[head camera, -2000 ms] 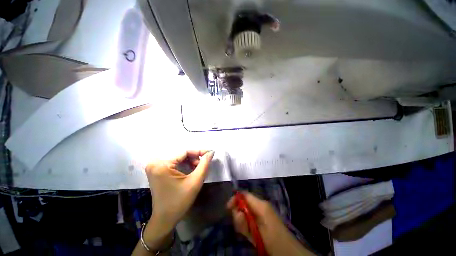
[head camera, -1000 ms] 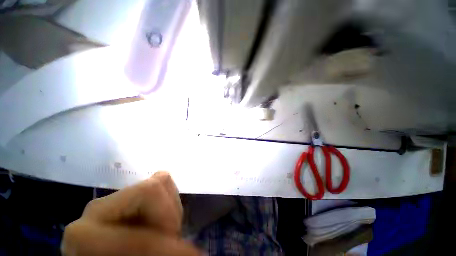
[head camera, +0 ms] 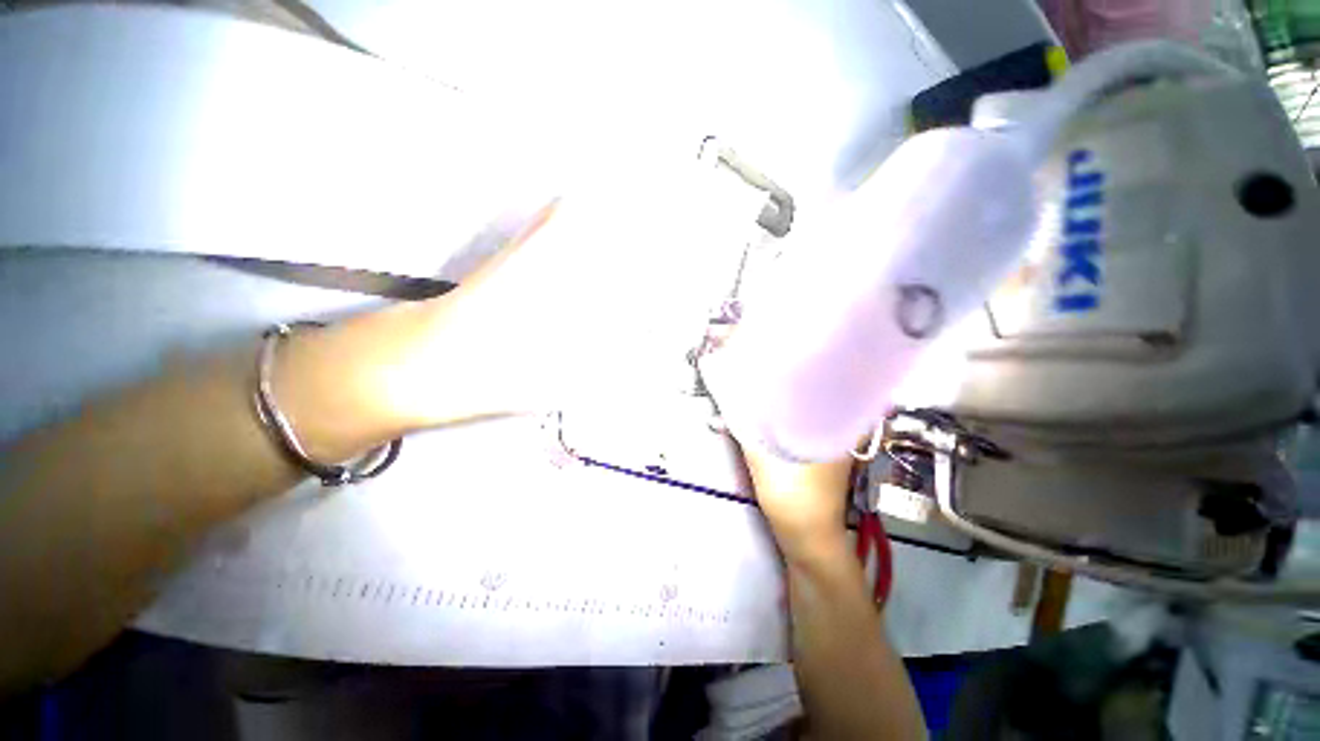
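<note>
My left hand [head camera: 485, 340], with a bracelet at the wrist, reaches in from the left toward the needle area; glare washes out its fingers. My right hand [head camera: 805, 492] reaches up from below to the needle area, its fingers hidden behind the lamp paddle and in glare. Whether either holds anything cannot be told. The presser foot area [head camera: 715, 348] shows faintly between the hands. A white band piece [head camera: 159, 145] lies at the left, with a dark taupe edge [head camera: 340, 275] beside my left wrist. The red scissors [head camera: 876, 557] lie partly hidden beside my right forearm.
The pinkish-white lamp paddle [head camera: 883, 304] hangs over the needle area. The off-white JUKI machine [head camera: 1216, 304] fills the right. The table's ruler edge [head camera: 579, 601] curves along the front, with a pale folded stack [head camera: 753, 702] below it.
The view has shifted, bringing the JUKI body and lamp to the right. My left hand has moved from the front edge to the needle area. My right hand has come into view there.
</note>
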